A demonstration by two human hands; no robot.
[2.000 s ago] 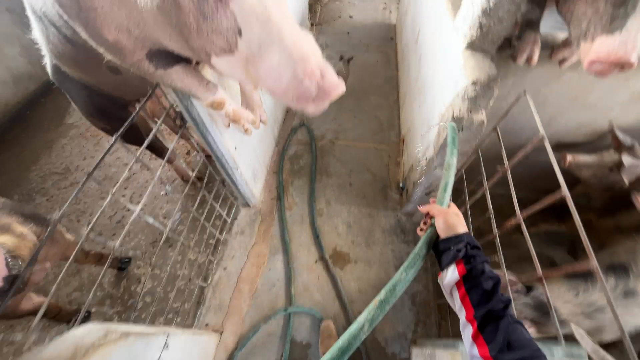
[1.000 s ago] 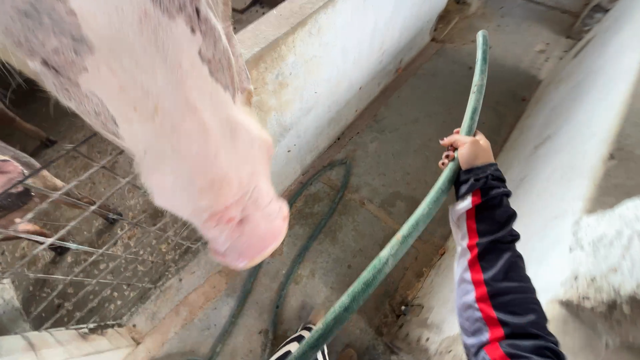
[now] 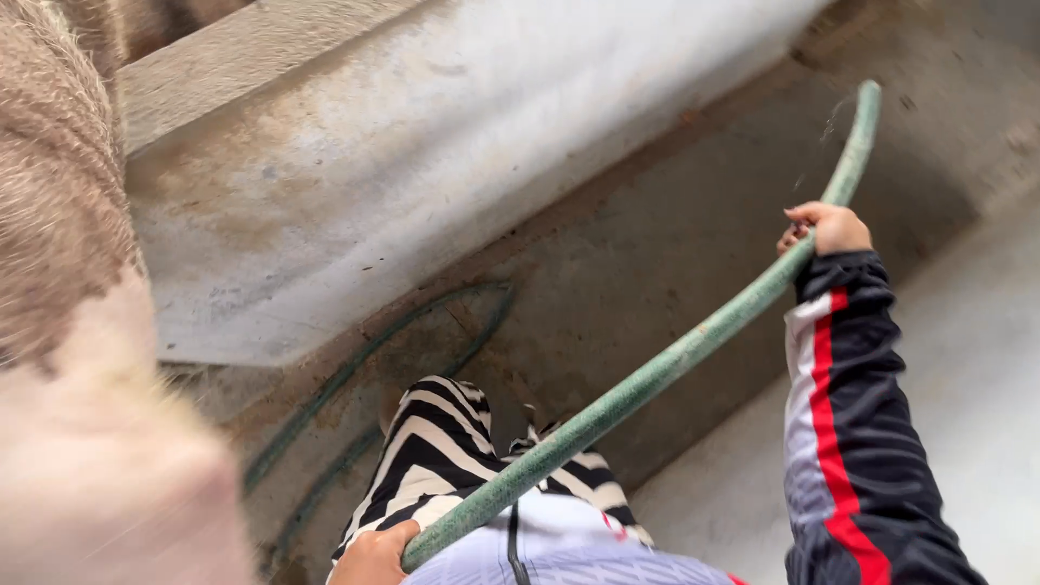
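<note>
A thick green hose point(image 3: 650, 374) runs diagonally across my body, its free end pointing to the upper right. My right hand point(image 3: 833, 230) grips it a short way below that end, the fingers wrapped around it. At the bottom edge, my left hand point(image 3: 375, 556) is against the hose's lower part, partly cut off by the frame; its fingers are mostly hidden. A few thin streaks, perhaps water, show beside the free end. Close on the left, the blurred head of a pig point(image 3: 106, 390) fills the view's edge.
A whitewashed low wall point(image 3: 341, 211) with a concrete top borders the walkway on the left. Another pale wall point(image 3: 934, 390) stands at the lower right. On the concrete floor point(image 3: 617, 268) between them lies a loop of green hose point(image 3: 349, 374), near my legs in striped trousers.
The view has swung and tilted down, so my left hand and trousers now show. My right hand still grips the hose. The metal bars seen on the left before are out of view.
</note>
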